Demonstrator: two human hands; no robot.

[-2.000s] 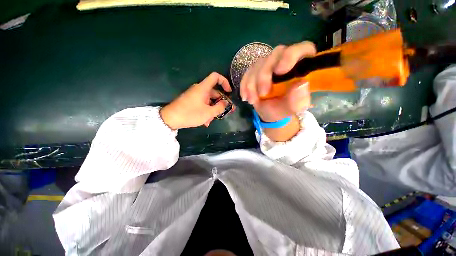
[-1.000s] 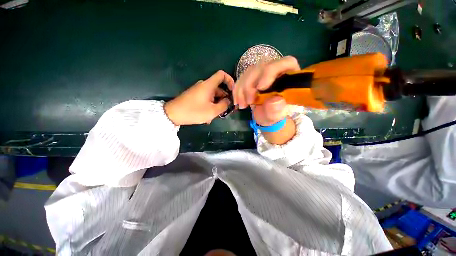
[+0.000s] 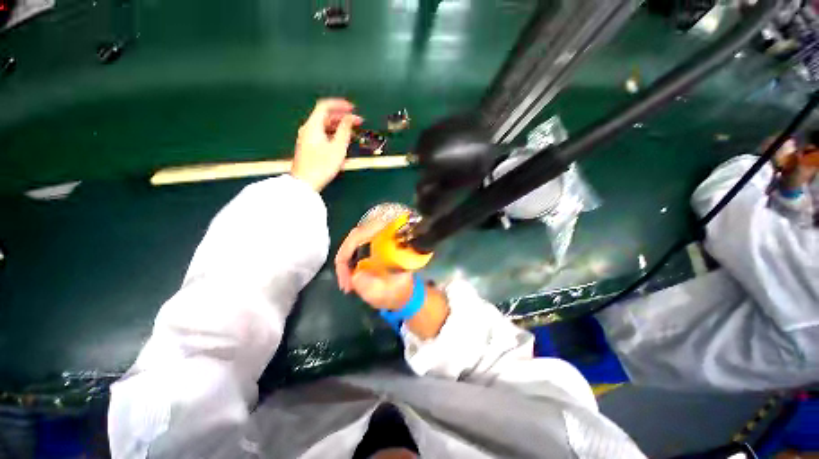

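Note:
My left hand (image 3: 325, 143) is stretched out past the pale strip (image 3: 224, 172). Its fingertips are beside a small dark and silvery unit (image 3: 370, 141); I cannot tell whether they grip it. A second small unit (image 3: 398, 119) lies just beyond. My right hand (image 3: 373, 273) is closed around the orange electric screwdriver (image 3: 400, 248), seen nearly end-on, with a blue strap (image 3: 409, 302) at the wrist. The round dish (image 3: 386, 213) of small glittering pieces is behind this hand, mostly hidden.
The black support arm (image 3: 575, 143) crosses from the screwdriver to the upper right, in front of a metal frame. A round container (image 3: 532, 193) in clear plastic lies beneath it. More small units (image 3: 334, 16) lie at the far side. Another person's sleeve (image 3: 750, 242) is at the right.
My left hand has moved away from my right hand, forward across the strip. The view has shifted, showing more of the bench's far side. The screwdriver now points more away from view.

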